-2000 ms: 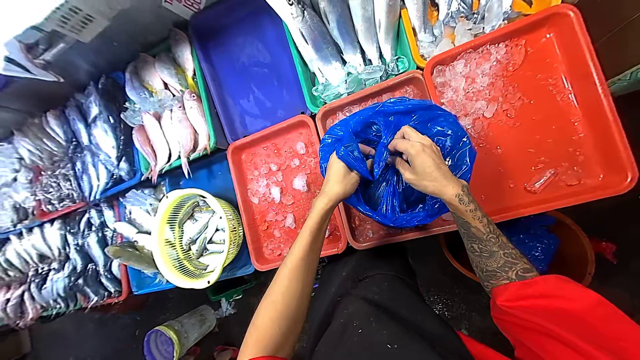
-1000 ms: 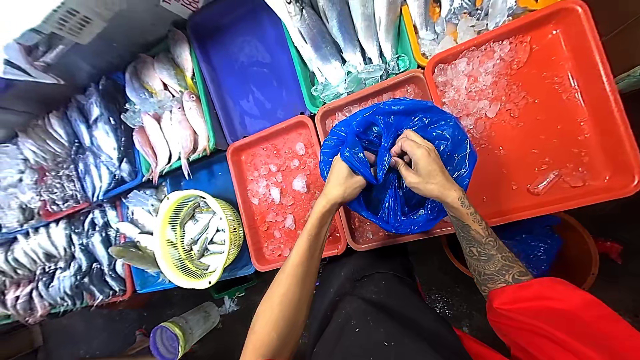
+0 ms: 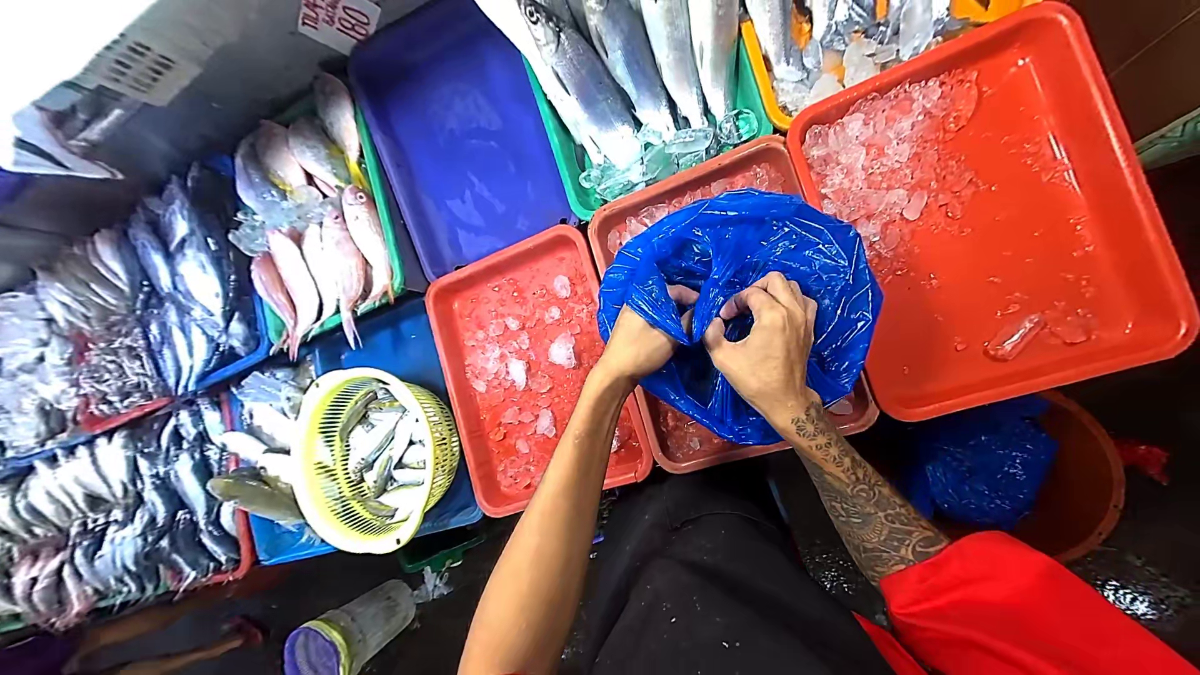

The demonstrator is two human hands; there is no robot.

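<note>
A blue plastic bag (image 3: 825, 253) lies spread over a container whose shape it hides, above the middle red tray (image 3: 694, 441) of ice. My left hand (image 3: 647, 333) is partly inside the bag's gathered opening, its fingers on the plastic and partly covered by it. My right hand (image 3: 771, 342) pinches the bag's edge between thumb and fingers, close beside the left. What the bag holds cannot be seen.
Red trays with ice flank the bag, left (image 3: 525, 375) and right (image 3: 1012, 225). A yellow basket of small fish (image 3: 445, 459) stands at left, near pink fish (image 3: 319, 253). Behind are a blue tray (image 3: 459, 122) and large silver fish (image 3: 600, 89). A brown tub (image 3: 1092, 469) sits lower right.
My fingers have shifted slightly at the bag's opening. Both hands stay at the bag, and the trays around it have not moved.
</note>
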